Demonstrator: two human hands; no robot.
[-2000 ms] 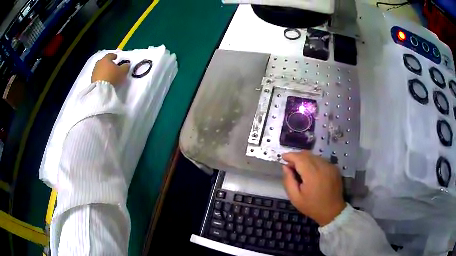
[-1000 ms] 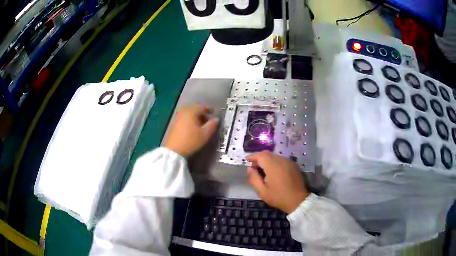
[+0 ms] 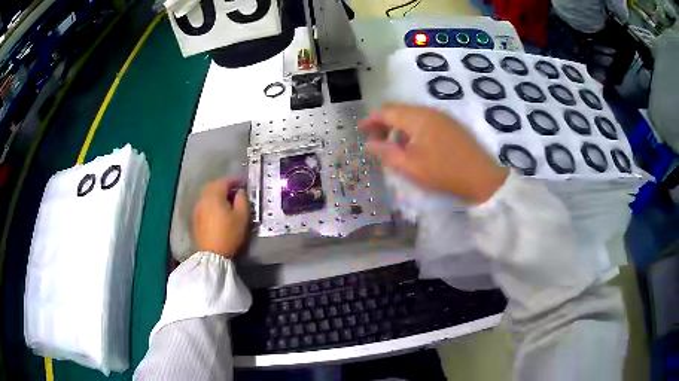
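A black nest block (image 3: 303, 195) sits on the silver plate with a ring (image 3: 301, 179) in its seat and a bright purple-white spot at the ring's left side. My left hand (image 3: 221, 217) is on the grey metal table left of the plate, fingers loosely curled, with no part visible in it. My right hand (image 3: 435, 152) is blurred, over the left edge of the right tray stack (image 3: 465, 111); its fingers look apart and no ring shows in them. Rows of black rings lie on that stack. The left tray stack (image 3: 78, 260) holds two rings at its top edge.
A keyboard (image 3: 335, 309) is below the table. Behind the plate are two black squares (image 3: 344, 85) and a loose thin ring (image 3: 275, 90). The machine head carries a "05" card (image 3: 223, 22). A control panel (image 3: 454, 39) with a lit red button is behind the right stack.
My left hand left the left stack, where two rings now show, and came to the metal table. My right hand moved from the plate's front edge to the right stack. The view shifted right.
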